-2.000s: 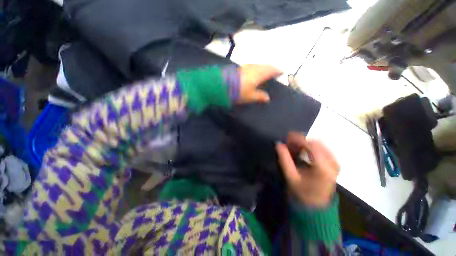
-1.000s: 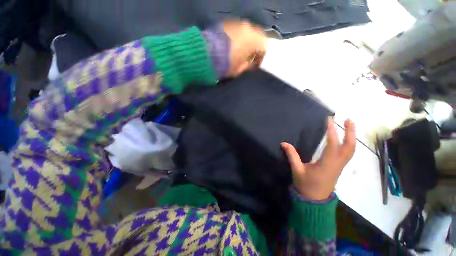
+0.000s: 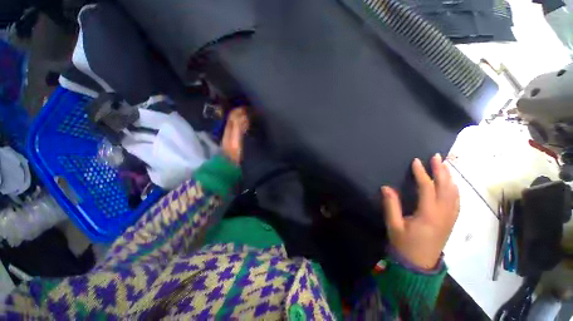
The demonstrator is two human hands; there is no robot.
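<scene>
A wide dark fabric panel [image 3: 327,94] lies across the table edge and the lap. A striped black-and-white piece [image 3: 427,47] runs along its far right part. My right hand [image 3: 427,213] rests on the panel's near right edge, fingers spread and holding nothing. My left hand [image 3: 235,133] is at the panel's left side near the lap, partly hidden; I cannot tell if it grips cloth. The sewing machine head [image 3: 548,100] stands at the right, cut off by the picture's edge.
A blue perforated basket [image 3: 86,210] with pale cloth [image 3: 169,147] stands lower left. Blue-handled snips [image 3: 511,251], a slim grey tool [image 3: 501,241] and a black block [image 3: 544,222] lie at the right. Black-handled shears [image 3: 523,301] are at lower right. More dark pieces [image 3: 465,19] lie at the back.
My left hand has moved back from the table toward the lap. A larger dark panel with the striped piece now covers the work area. My right hand has moved slightly right and stays spread.
</scene>
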